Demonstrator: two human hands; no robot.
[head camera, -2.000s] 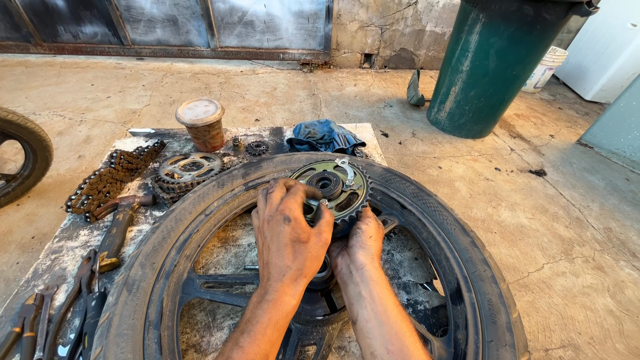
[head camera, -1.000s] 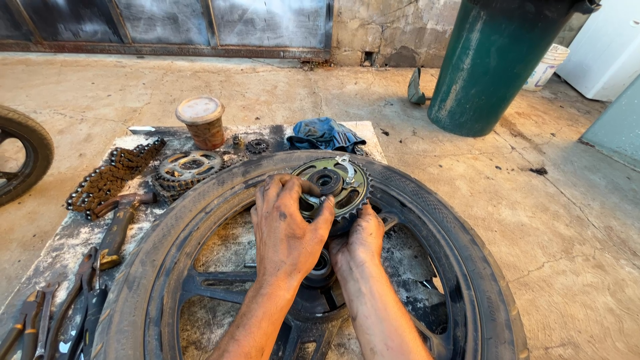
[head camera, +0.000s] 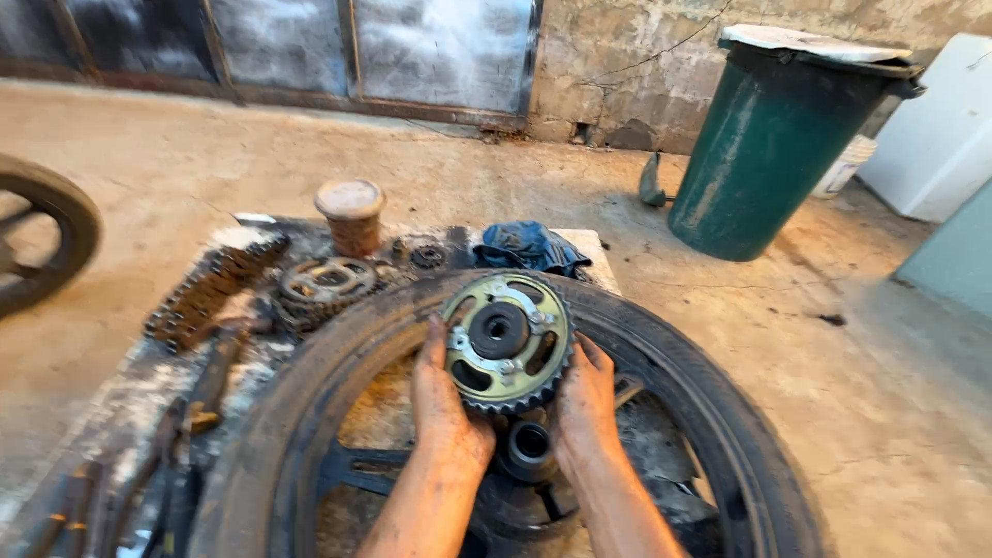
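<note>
Between my two hands is a sprocket assembly (head camera: 508, 341), a toothed ring with a gold-green face, silver lock plates, bolts and a dark central hub. My left hand (head camera: 449, 403) grips its left edge, the thumb along the rim. The right edge is held by my right hand (head camera: 585, 395), with some fingers hidden beneath. Both hands are above a motorcycle wheel lying flat, its black tyre (head camera: 279, 418) around dark spokes. The wheel's hub (head camera: 530, 449), with a round open bore, shows just below the sprocket, between my wrists.
A drive chain (head camera: 205, 294), an old sprocket (head camera: 327, 280), a lidded tub (head camera: 351, 217) and a blue cloth (head camera: 531, 248) lie beyond the tyre. A hammer (head camera: 217, 368) and several hand tools are at left. Another wheel (head camera: 58, 232) is far left; a green bin (head camera: 783, 147) stands back right.
My left hand has moved from the sprocket's face to its left edge. The sprocket's face, partly covered before, now shows whole. My right hand remains on the right edge.
</note>
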